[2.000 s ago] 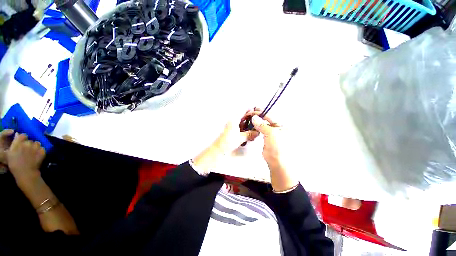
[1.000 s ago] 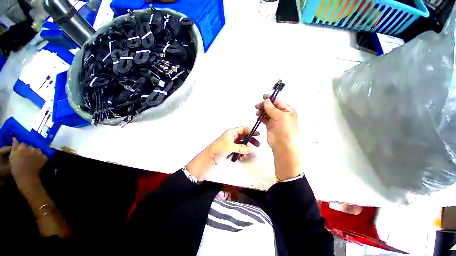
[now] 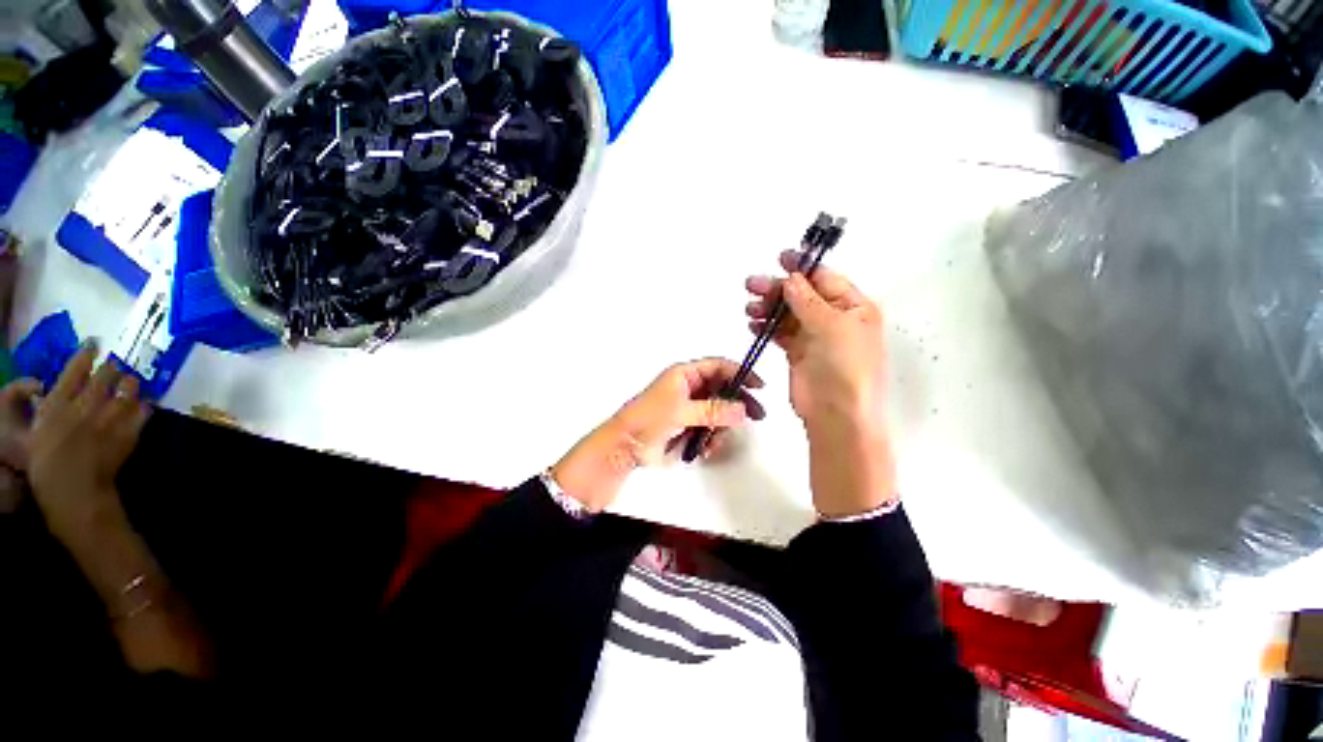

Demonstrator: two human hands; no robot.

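A black cable (image 3: 757, 345) is stretched straight in a slim, doubled length between my two hands, slanting up to the right above the white table. My left hand (image 3: 670, 420) is closed on its lower end, and a dark loop shows below the fingers. My right hand (image 3: 830, 331) pinches it near the upper end. Two small connectors with silvery tips (image 3: 824, 229) stick out above my right fingers. A round grey-white tub (image 3: 544, 268) at the upper left is heaped with coiled black cables (image 3: 414, 174) tied with white bands.
A big greyish plastic bag (image 3: 1175, 348) stands at right. A light blue basket (image 3: 1081, 51) and a dark flat object (image 3: 856, 26) lie at the back. A steel cylinder (image 3: 225, 55) and blue boxes (image 3: 624, 65) surround the tub. Another person's hands (image 3: 80, 435) are at far left.
The cable's plug ends have come together, and it is now a shorter straight length. My right hand has moved up and right, away from my left. The neighbour's hand has shifted slightly.
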